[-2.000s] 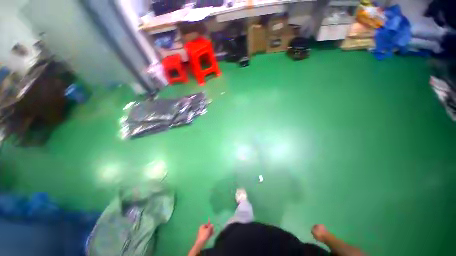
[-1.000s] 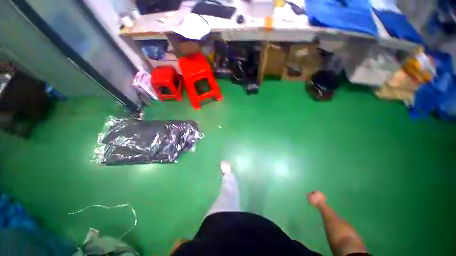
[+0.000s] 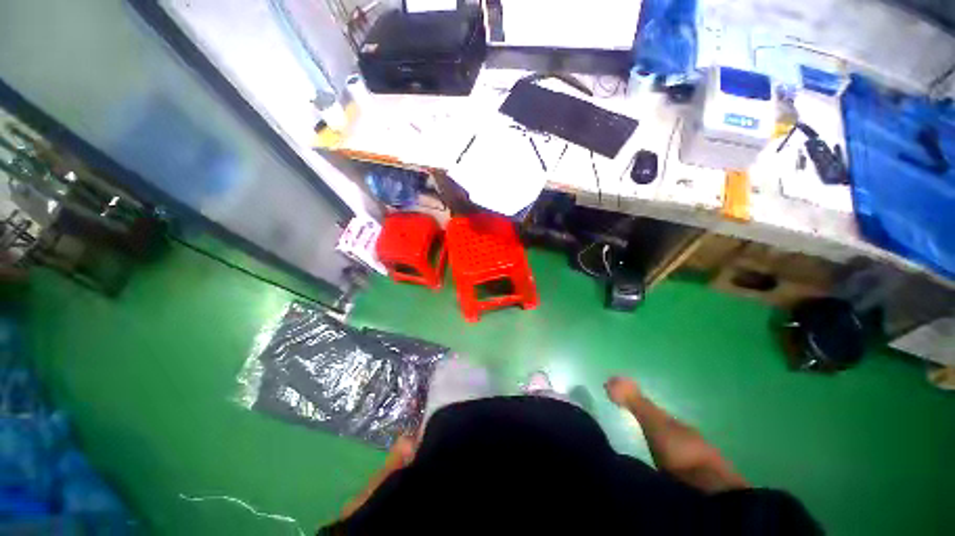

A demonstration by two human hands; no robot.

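Note:
A dark polybagged garment pile (image 3: 340, 372) lies on the green floor at the left, its clear film crinkled and shiny. My left hand (image 3: 403, 450) is low beside my body, partly hidden and blurred, in front of the pile's lower right edge; its fingers cannot be made out. My right hand (image 3: 622, 392) hangs over the floor to the right of my body, fingers curled, with nothing visible in it. A worktable (image 3: 670, 188) stands ahead with a black keyboard (image 3: 569, 117), a mouse (image 3: 644, 165) and white paper (image 3: 497, 168).
Two red plastic stools (image 3: 492, 267) stand under the worktable's left part. A black printer (image 3: 422, 50), a white label printer (image 3: 736, 110) and blue sheeting (image 3: 906, 168) are on top. A black bin (image 3: 824, 333) stands at right. A glass partition (image 3: 178, 136) is at left. Blue plastic (image 3: 52, 461) lies lower left.
The view has moved closer to the worktable, which now fills more of the top. The garment pile is now nearer my body. The grey-green sack has left the view.

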